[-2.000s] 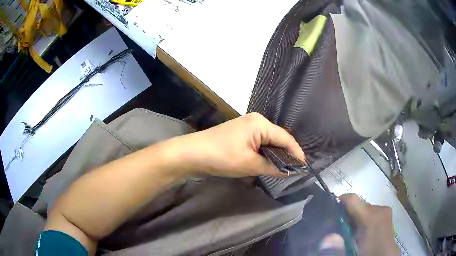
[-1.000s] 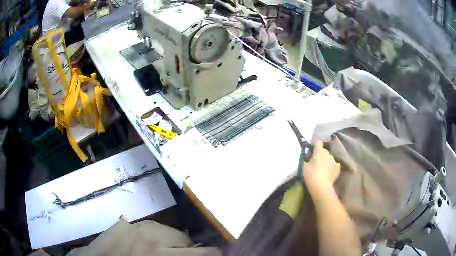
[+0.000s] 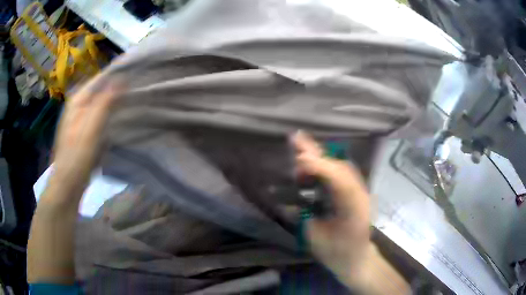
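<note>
A large grey-brown garment panel (image 3: 259,98) is spread in blurred folds between my hands, above the table and my lap. My left hand (image 3: 86,124) is at the panel's left edge, its fingers on or around the cloth; blur hides the exact grip. My right hand (image 3: 334,201) is right of centre in front of the cloth, closed around the scissors (image 3: 304,227), whose green handles show beside the fingers. The scissor blades cannot be made out. More grey-brown cloth (image 3: 132,248) lies below on my lap.
The near sewing machine (image 3: 484,109) stands at the right, with shiny metal parts (image 3: 444,167) by its needle area. A white table surface (image 3: 427,242) shows below it. Yellow fabric ties (image 3: 72,57) hang at the upper left. Part of a white side board (image 3: 104,193) shows beside my left forearm.
My left hand has come into view at the panel's left edge. My right hand has moved down and left with the scissors. The panel is now raised and spread across the view, covering much of the table.
</note>
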